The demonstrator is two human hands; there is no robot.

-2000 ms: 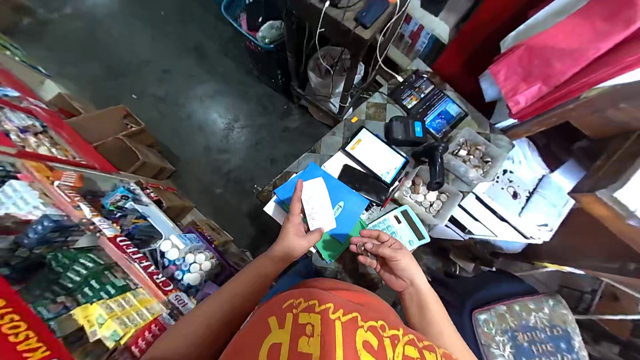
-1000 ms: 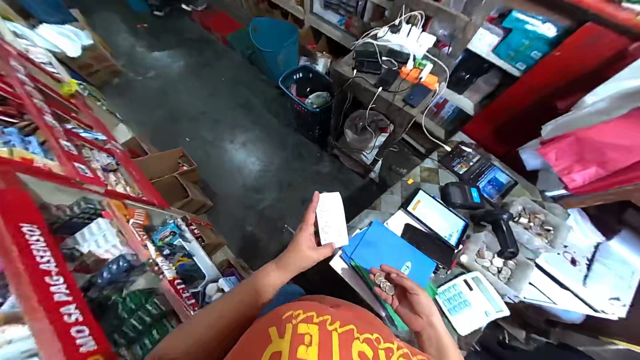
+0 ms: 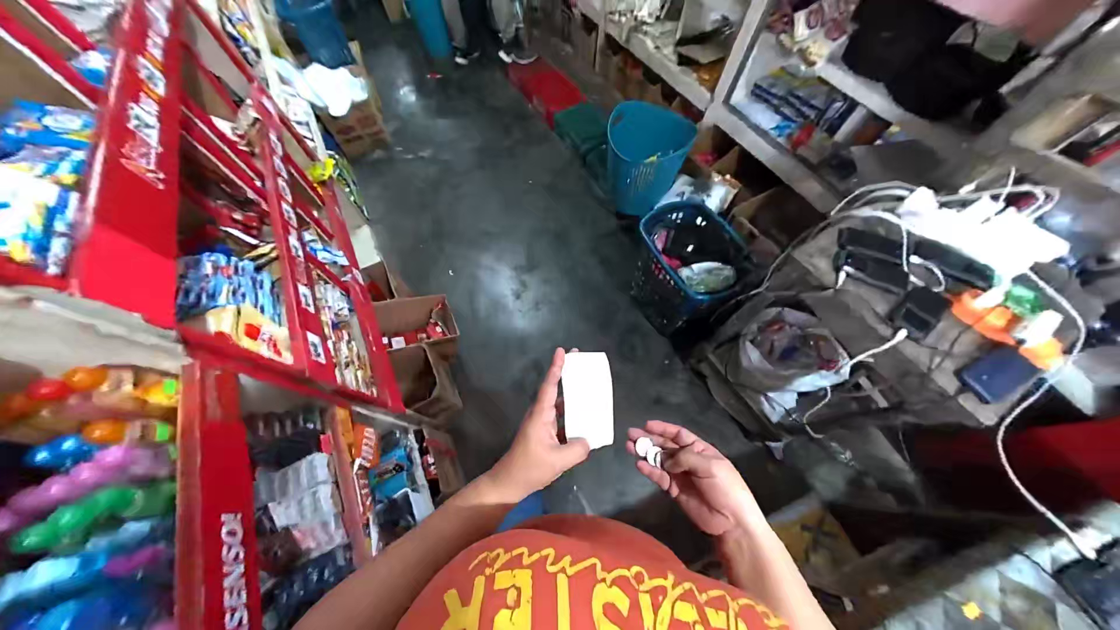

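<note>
Near the middle of the view, my left hand [image 3: 540, 446] grips a small white paper slip [image 3: 588, 399] between thumb and fingers, held upright above the floor. Just right of it, my right hand [image 3: 696, 472] is palm up with its fingers curled around several coins [image 3: 648, 450], the thumb resting by them. The two hands are apart.
Red shelves [image 3: 131, 201] of packaged goods run along the left, with open cardboard boxes [image 3: 417, 320] beside them. Right of the aisle floor [image 3: 490, 219] stand a black basket [image 3: 691, 262], a blue bin [image 3: 647, 153] and a table with cables and chargers [image 3: 919, 306]. People's feet show at the far end.
The view has swung far from the counter toward the aisle. The calculator, blue folder and coin trays seen earlier are out of view. Paper and coins remain in my hands.
</note>
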